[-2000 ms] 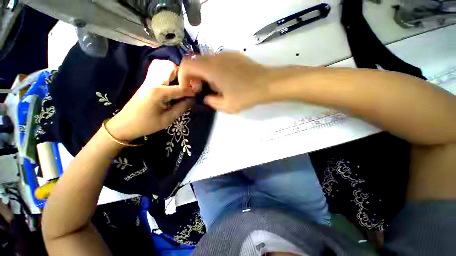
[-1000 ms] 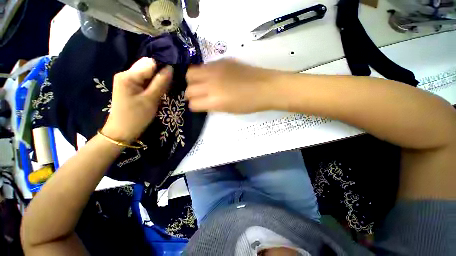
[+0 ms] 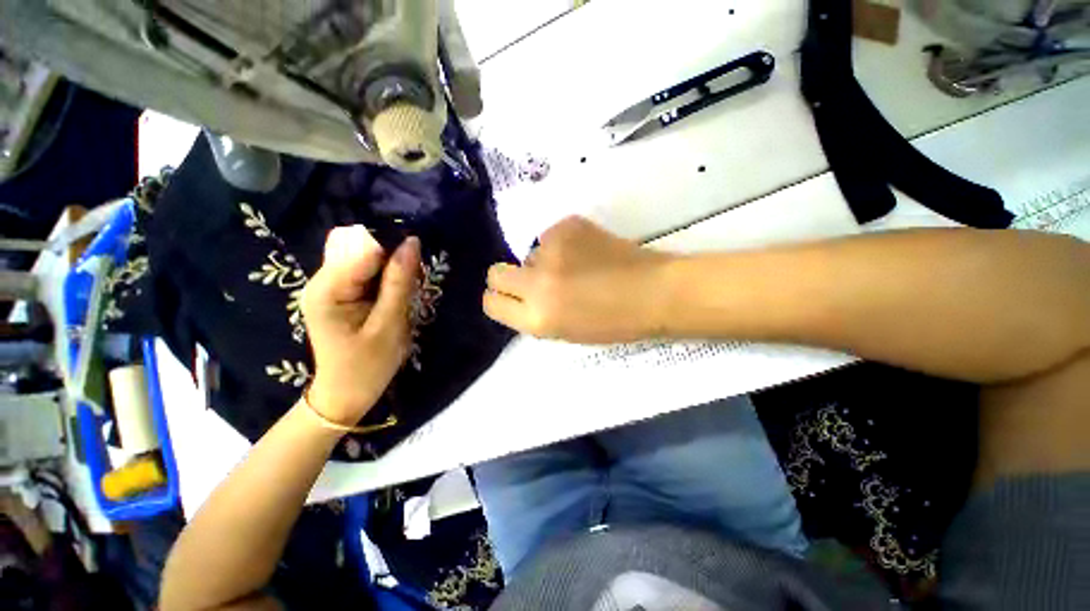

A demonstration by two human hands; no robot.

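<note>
The black garment cloth (image 3: 233, 322) with gold-cream leaf and flower embroidery lies spread under the grey-white sewing machine head (image 3: 275, 60). My left hand (image 3: 359, 322), with a gold bangle at the wrist, pinches the cloth below the machine head. My right hand (image 3: 580, 287) is closed on the right edge of the cloth, its fingertips partly hidden. The hands are apart. A plain, shiny dark fold of cloth lies near the beige knob (image 3: 405, 134). The needle and presser foot are mostly hidden by the head.
Thread snips (image 3: 693, 98) lie on the white table (image 3: 669, 209). Black curved strips (image 3: 851, 107) lie right of them, near another metal machine part (image 3: 956, 72). A blue basket (image 3: 164, 406) at left holds white and yellow cones. More embroidered black cloth (image 3: 873, 466) hangs below the table edge.
My hands were together near the needle; they have separated and come down toward the table's front edge. The machine head now fills more of the view, and the cloth near it looks flatter.
</note>
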